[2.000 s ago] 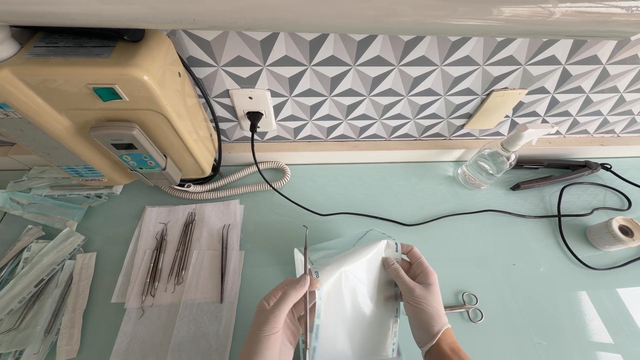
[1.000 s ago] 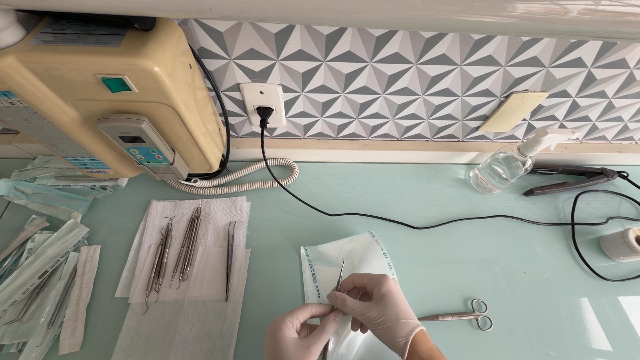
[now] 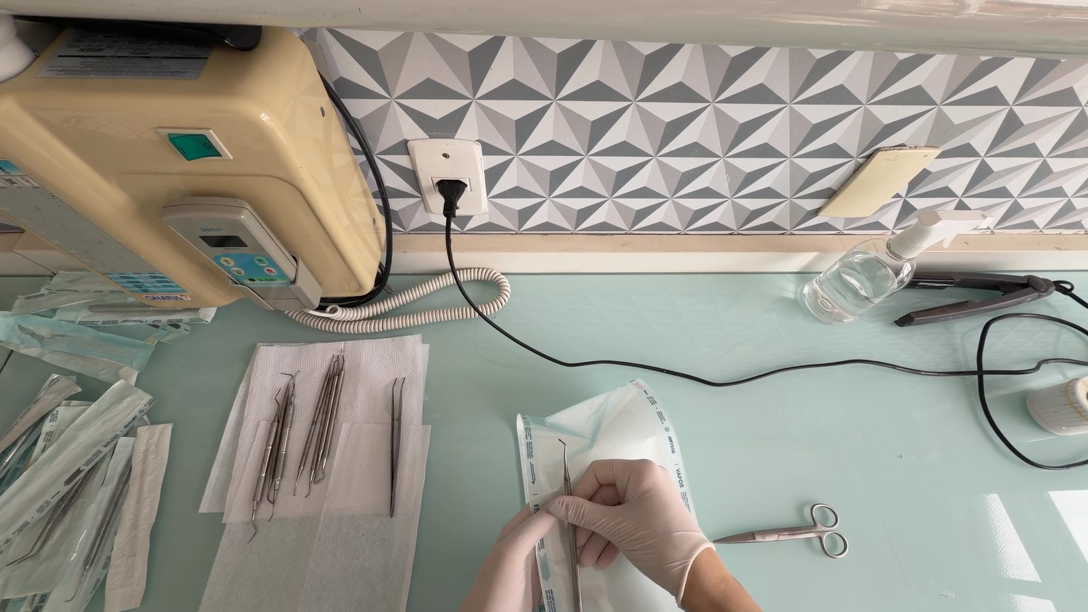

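At the lower middle, a clear-and-white sterilization pouch (image 3: pixel 625 425) lies under and between my gloved hands. My left hand (image 3: pixel 510 561) grips the pouch's left side, its fingers partly hidden behind it. A thin metal dental instrument with a hooked tip (image 3: pixel 568 476) points away from me over the pouch, pinched by my right hand (image 3: pixel 633 518). Metal scissors (image 3: pixel 795 534) rest just right of my right wrist. To the left, several dental instruments (image 3: pixel 319 425) and dark tweezers (image 3: pixel 396 446) lie on paper towels (image 3: pixel 357 552).
Filled sterilization pouches (image 3: pixel 76 476) are heaped at far left, below a beige machine (image 3: pixel 255 110) with a coiled cord (image 3: pixel 408 319). A black power cord (image 3: pixel 595 364) crosses the glass counter. A spray bottle (image 3: pixel 858 280), a hair straightener (image 3: pixel 977 293) and a white roll (image 3: pixel 1062 406) stand or lie right.
My right hand has moved from the pouch's right edge to the instrument, which my left hand held two seconds ago. The instrument now lies over the pouch.
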